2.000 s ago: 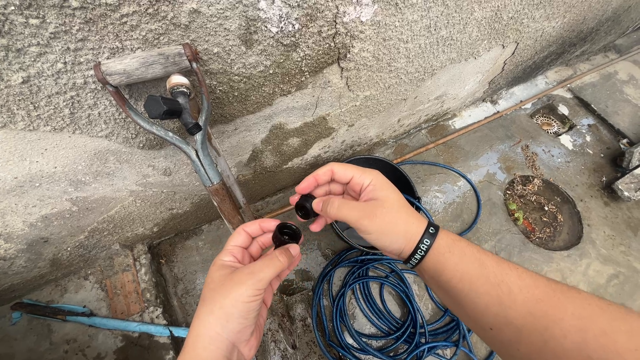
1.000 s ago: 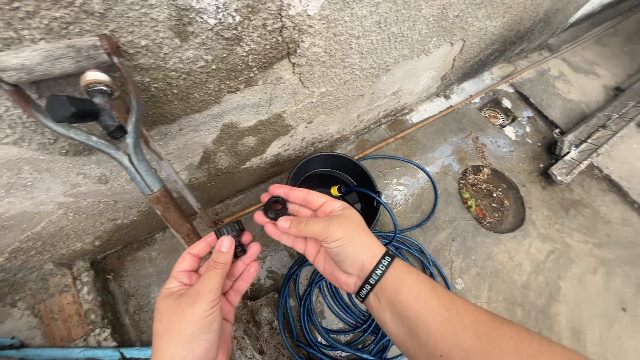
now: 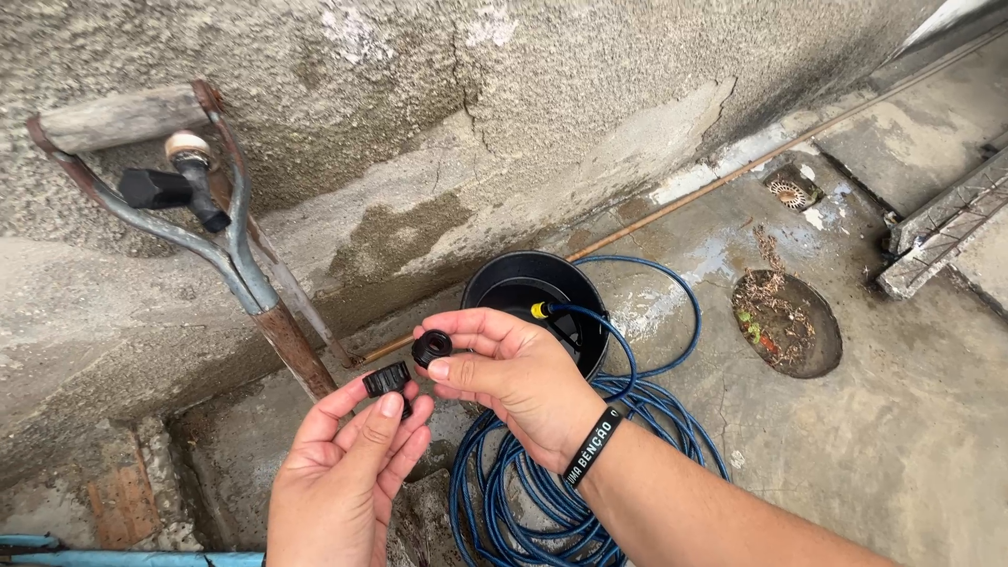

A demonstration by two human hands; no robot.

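Observation:
Between the thumb and fingers of my left hand (image 3: 358, 465) is a ribbed black plastic hose fitting (image 3: 387, 379). Just up and right of it, my right hand (image 3: 512, 378) pinches a smaller black plastic ring-shaped fitting (image 3: 431, 347), its round opening showing. The two pieces are close but apart. Behind my right hand stands a black bucket (image 3: 535, 272), with the yellow hose connector (image 3: 540, 310) of a blue hose (image 3: 669, 276) over it. The hose's coils lie on the floor below, partly hidden by my right arm. A black plastic tap (image 3: 193, 185) with a white fitting protrudes from the wall at upper left.
A spade handle (image 3: 264, 295) with a wooden grip leans against the rough wall in front of the tap. A thin rusty rod (image 3: 709, 183) runs along the wall's foot. At right are a floor drain (image 3: 787, 194), a debris-filled round hole (image 3: 819, 339) and concrete pieces (image 3: 937, 244). A light-blue pole (image 3: 142, 558) lies lower left.
The fitting in my left hand, earlier with its round opening facing me, now shows its ribbed side. Both hands keep hold of their pieces. The yellow connector, hidden two seconds ago, is in sight.

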